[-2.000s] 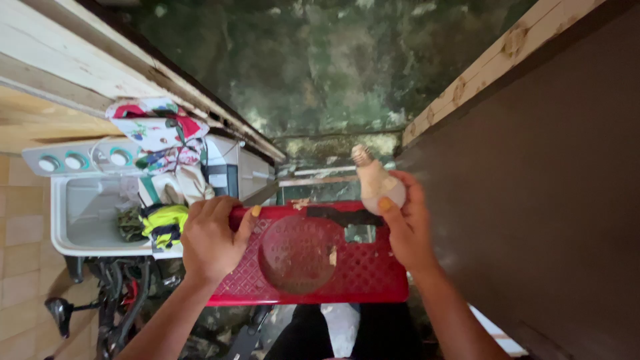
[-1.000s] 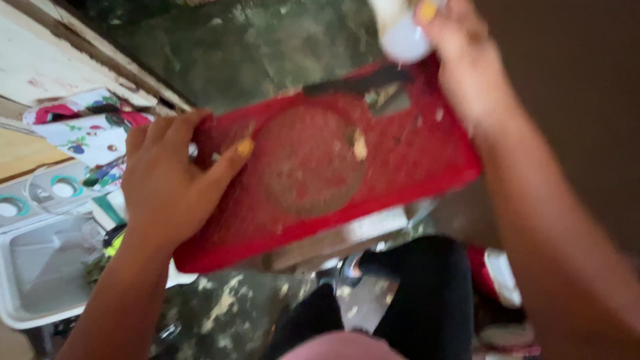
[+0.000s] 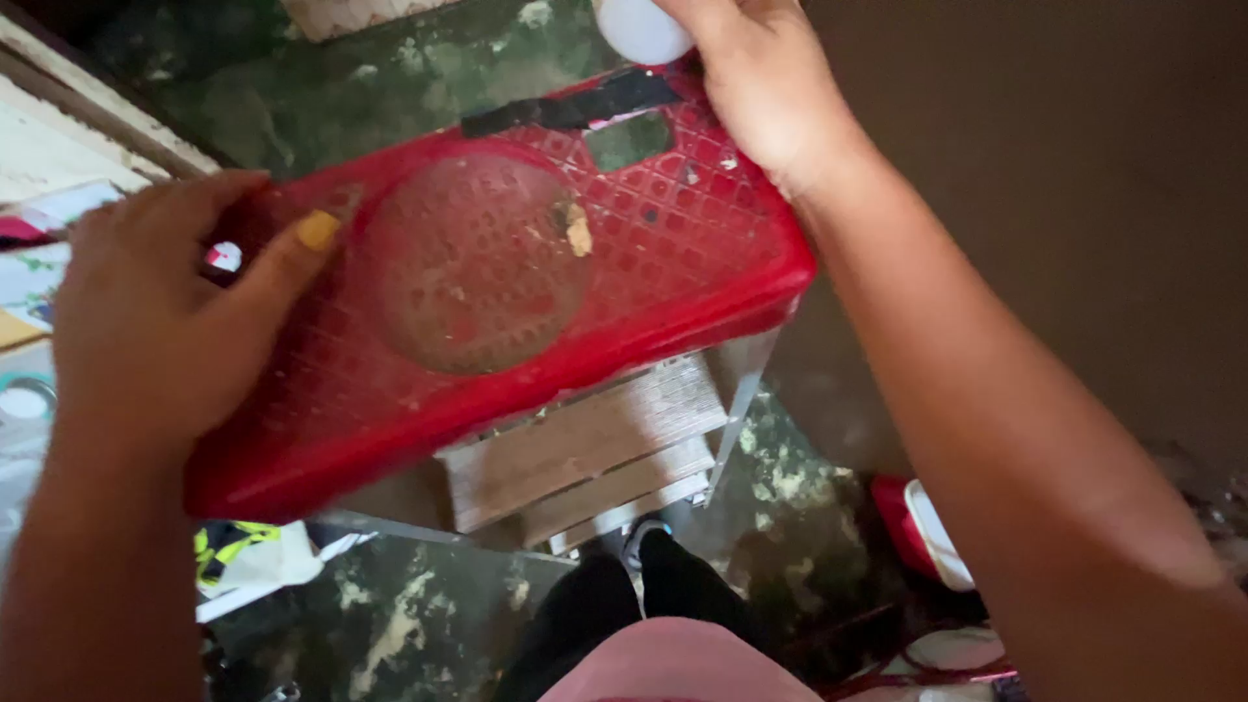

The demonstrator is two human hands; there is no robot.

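Note:
The red plastic top cap of a stepladder [image 3: 487, 263] lies across the middle of the view, dirty, with a round recess, a rectangular hole and black tape at its far edge. My left hand [image 3: 166, 302] grips its left end, thumb on top and fingers over the far edge. At the cap's far right corner, my right hand [image 3: 751, 68] holds a light bulb [image 3: 643, 29]; only its white globe shows, the rest being cut off by the top edge of the view. Below the cap are the ladder's steps [image 3: 595, 448].
A blotchy green floor [image 3: 390, 624] surrounds the ladder. Cloths [image 3: 39, 273] and part of a washing machine [image 3: 24, 400] are at the left. A brown surface [image 3: 1024, 146] fills the right. A red and white object [image 3: 936, 536] sits low at the right.
The ladder cap looks larger and nearer than two seconds ago, and its steps have come into view. The bulb, wholly in view two seconds ago, is now partly out at the top. The view has shifted.

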